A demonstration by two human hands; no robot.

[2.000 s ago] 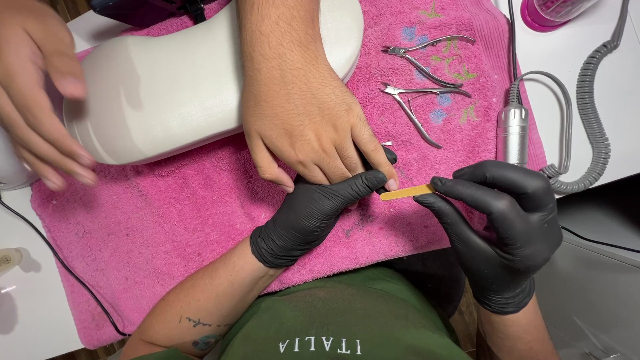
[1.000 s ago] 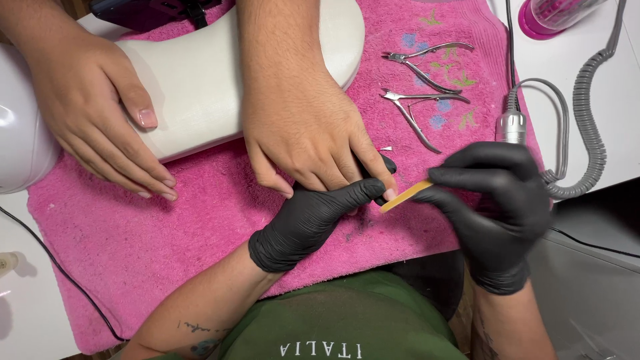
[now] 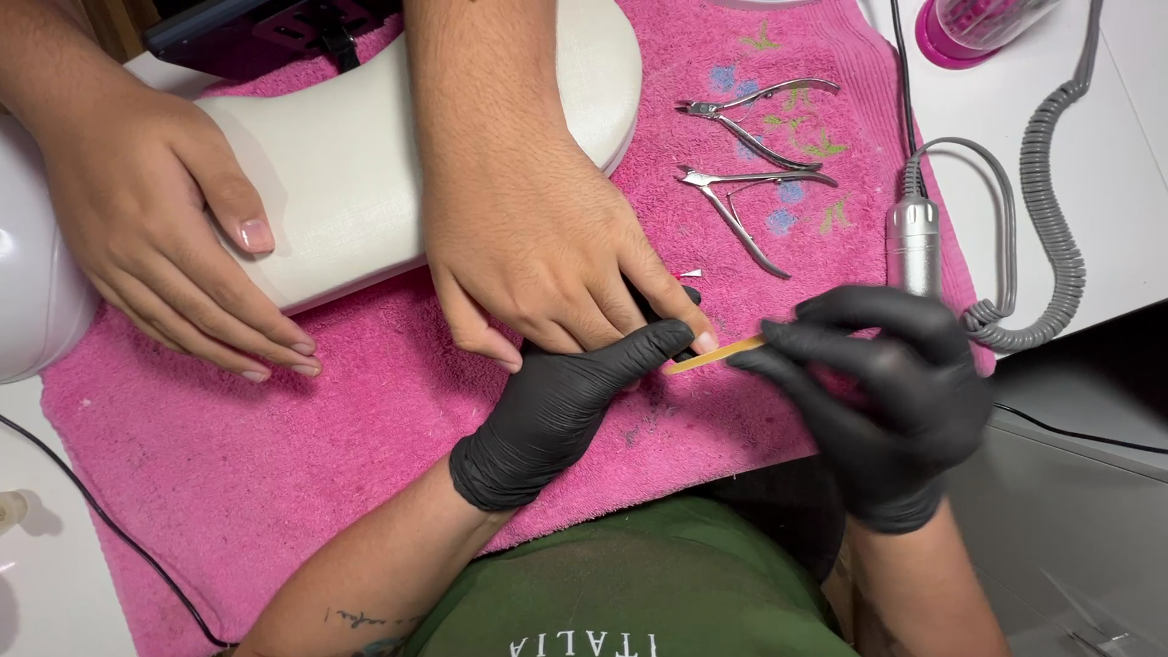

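My left hand (image 3: 557, 411), in a black glove, grips a finger of another person's hand (image 3: 529, 228) from below, thumb on top. My right hand (image 3: 890, 392), also gloved in black, pinches a thin yellow nail file (image 3: 716, 354) between thumb and fingers. The file's edge lies at the tip of that person's index finger, by the nail. Two metal cuticle nippers (image 3: 762, 105) (image 3: 730, 205) lie with handles spread on the pink towel (image 3: 365, 474), above the file. A small white-tipped tool (image 3: 691, 273) shows partly behind the held finger.
The person's other hand (image 3: 173, 210) rests by a white padded armrest (image 3: 338, 173). A silver nail drill handpiece (image 3: 913, 246) with a coiled grey cord (image 3: 1049, 201) lies at right. A pink-based clear container (image 3: 976, 27) stands top right. A white rounded device (image 3: 32, 265) is at left.
The other person's free hand was blurred above the armrest's left end and now lies lower beside it. The nail file in my right hand has tilted from nearly level to slanting.
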